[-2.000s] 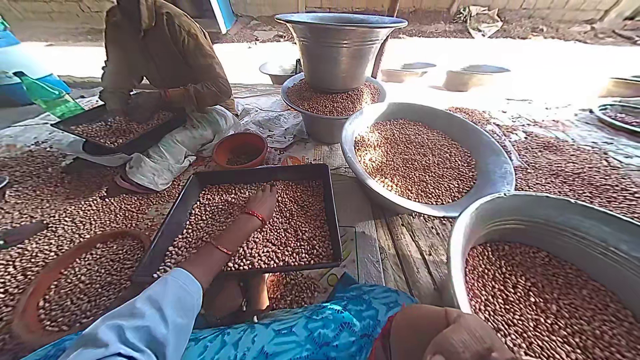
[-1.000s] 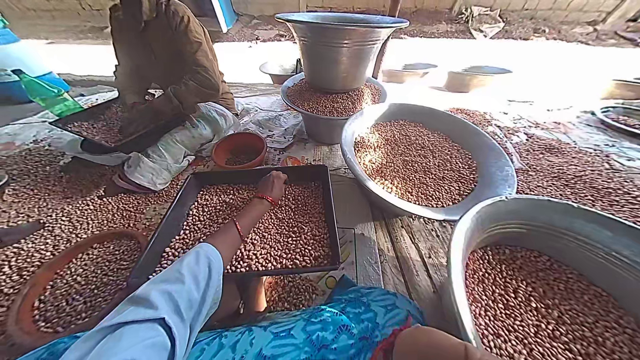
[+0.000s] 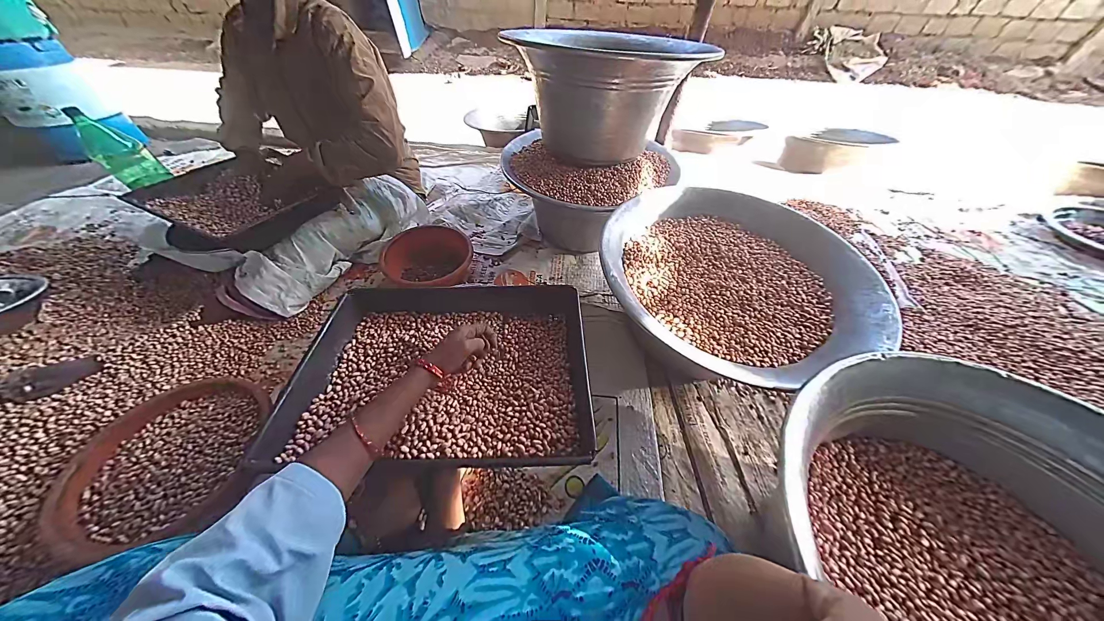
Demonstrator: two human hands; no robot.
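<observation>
My left hand (image 3: 466, 347), with red bangles on the wrist, is over the middle of a dark rectangular tray (image 3: 585, 397). Its fingers are curled at the small reddish-brown nuts or seeds (image 3: 509, 414) spread in the tray; whether something is between them is hidden. The tray lies in front of my lap, which is covered by blue patterned cloth (image 3: 552, 569). My right hand cannot be made out; a patch of bare skin at the bottom right looks like a knee. A reddish-brown bowl (image 3: 448, 250) stands just beyond the tray.
To the right are two wide metal basins (image 3: 871, 293) (image 3: 802, 457) of nuts, and stacked metal pots (image 3: 604, 95) stand beyond. A person (image 3: 323, 95) bends over another dark tray (image 3: 246, 233) at the left, near a green bottle (image 3: 112, 151). A clay-coloured ring-shaped rim (image 3: 82, 470) lies among loose nuts.
My left hand, with its fingers spread lower on the nuts two seconds ago, moved toward the tray's far side, then slightly back toward me. Its fingers are more curled now.
</observation>
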